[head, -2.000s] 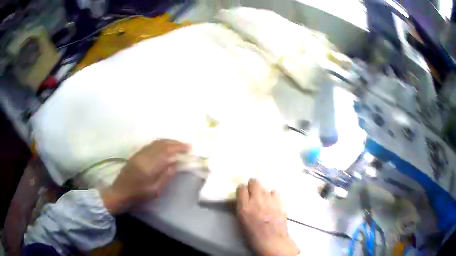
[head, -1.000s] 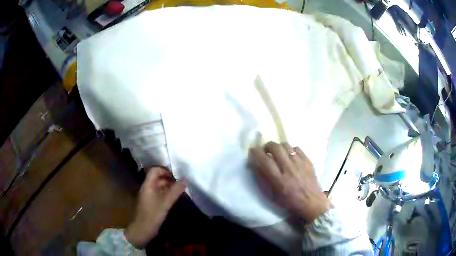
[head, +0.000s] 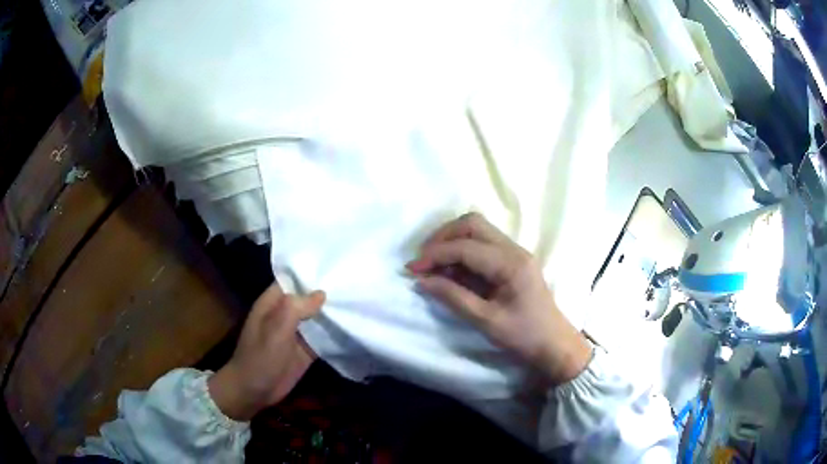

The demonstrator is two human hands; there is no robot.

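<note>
A large cream-white fabric panel point(head: 363, 100) lies spread over the table and hangs over its front edge at the lower left. My left hand point(head: 272, 340) grips the panel's near edge, thumb on top and fingers underneath. My right hand point(head: 494, 290) is over the middle of the panel, fingers curled with thumb and fingertips close together; whether they pinch cloth cannot be told. Layered folded edges point(head: 227, 190) of cloth show left of the panel's corner. A pale crease or strip point(head: 492, 168) runs down the panel above my right hand.
The white sewing machine head point(head: 748, 267) with a blue stripe stands at the right, beside its bed plate point(head: 639, 240). Blue-handled scissors point(head: 694, 424) lie at the lower right. Bundled cream cloth point(head: 703, 109) is at the upper right. Brown floor point(head: 118, 308) shows at the left.
Since one second ago the view has shifted and the panel sits higher in it. My left hand has moved from the layered edges onto the panel's edge. My right hand has curled and turned.
</note>
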